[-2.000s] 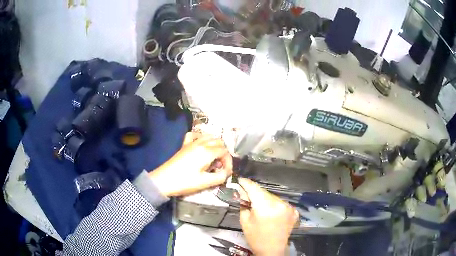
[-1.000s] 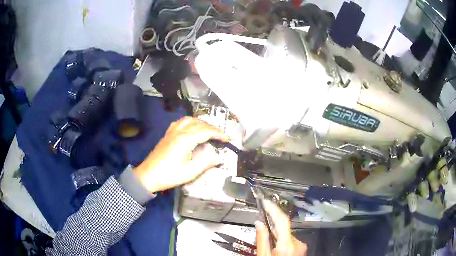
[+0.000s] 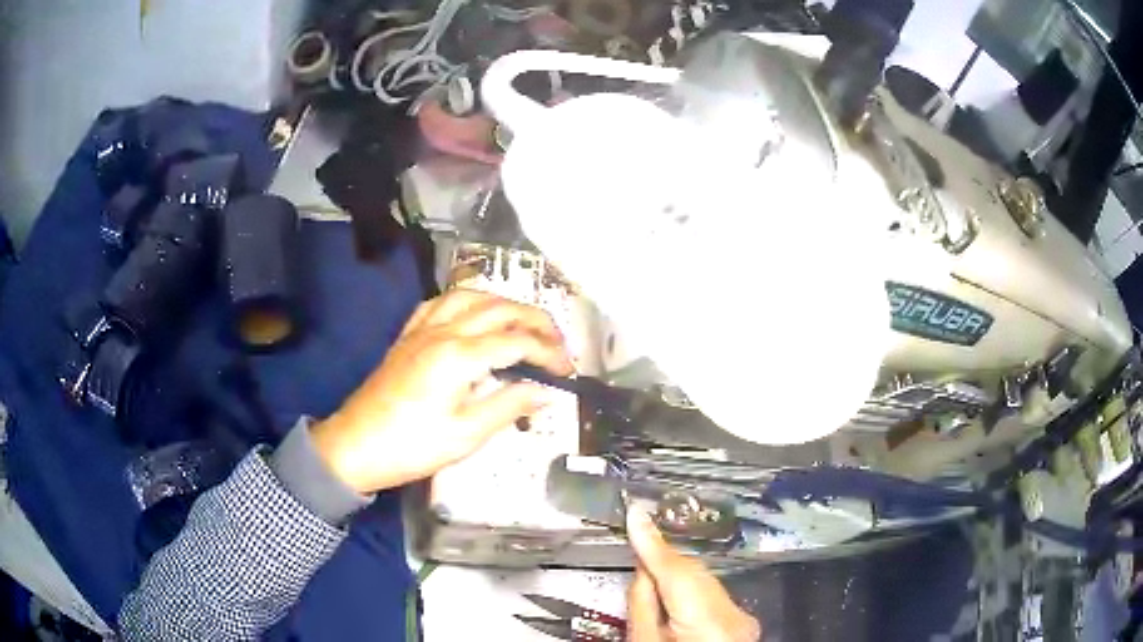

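My left hand point(image 3: 439, 389) is over the cream machine bed point(image 3: 489, 483), its fingers and thumb around the end of a navy strip point(image 3: 592, 391) left of the needle area. My right hand point(image 3: 683, 592) is at the lower edge, partly cut off, at the front of the bed. It holds slim tweezers point(image 3: 626, 479), mostly hidden by the fingers, with the tip near the shiny folder attachment point(image 3: 587, 487). A dark plate with round screws point(image 3: 692, 514) lies just right of the fingertips. The lamp glare hides the needle and presser foot.
The bright work lamp point(image 3: 702, 251) covers much of the Siruba machine head point(image 3: 1028, 270). Dark rolls of tape point(image 3: 260, 266) lie on navy fabric point(image 3: 345, 301) at left. Thread snips point(image 3: 570, 620) lie on the white table point(image 3: 476, 602) beside my right hand. Pale cords point(image 3: 399, 57) are behind.
The lamp covers more of the machine head. My left hand has moved off the folder area and to the left, with the strip at its fingers. My right hand has moved down from the left hand.
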